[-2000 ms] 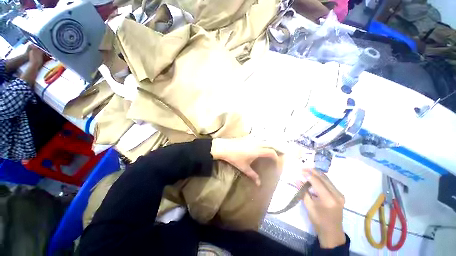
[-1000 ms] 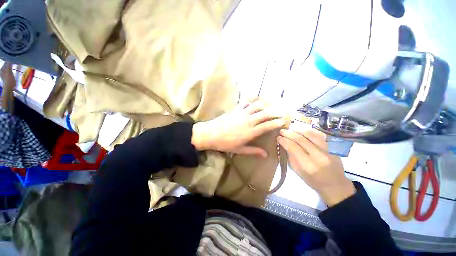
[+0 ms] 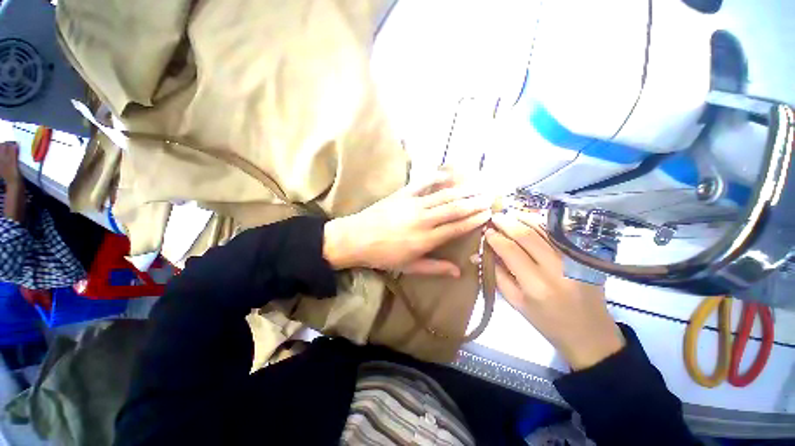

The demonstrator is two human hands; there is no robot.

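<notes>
A tan garment lies heaped left of the machine head and hangs down at the table's front edge. My left hand lies flat on its edge, fingers spread towards the needle area. My right hand pinches a narrow brown zipper tape at the cloth edge beside the presser foot. The tape's loose end curves down below my fingers, with a pale toothed line. The needle and the exact fingertip contact are hard to make out in the glare.
The white machine head with blue stripes fills the upper right. Scissors with yellow and red handles lie at right. A printed ruler runs along the table edge. Another person's checked sleeve and a red crate are far left.
The view has moved closer to the machine. My right hand has moved from right of the presser foot to the cloth edge, with the tape now beside it. My left hand stays on the cloth.
</notes>
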